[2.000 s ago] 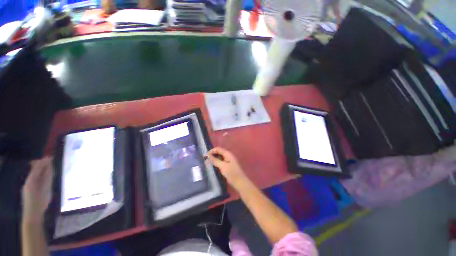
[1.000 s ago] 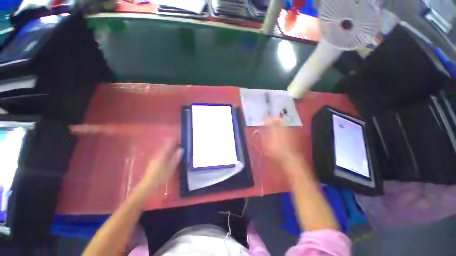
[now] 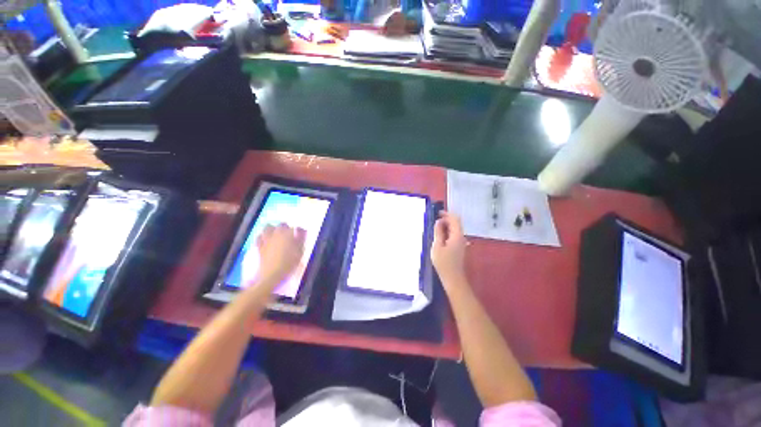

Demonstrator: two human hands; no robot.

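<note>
A tablet with a blue, white and orange screen (image 3: 315,218) lies on a pale liner in a black tray, left of centre. My left hand (image 3: 282,248) is over this screen, fingers pointing down at it and holding nothing visible; contact is unclear. Beside it, a tablet with a plain white screen (image 3: 388,242) lies in another black tray, with a pale sheet (image 3: 375,306) under its lower end. My right hand (image 3: 449,238) is at this tray's right edge, its fingers close together. A small dark spot shows at the fingertips; whether they hold something is unclear.
A paper sheet (image 3: 501,208) with small dark items lies beyond my right hand, near the white fan (image 3: 649,62). A lit tablet (image 3: 651,296) sits in a tray at right. More tablets (image 3: 96,250) and stacked trays (image 3: 196,108) are at left. A green belt (image 3: 375,113) runs beyond.
The view has turned left. The colourful tablet in its tray now lies left of the white-screen one. My left hand has moved over it; my right hand has moved from the paper to the tray edge.
</note>
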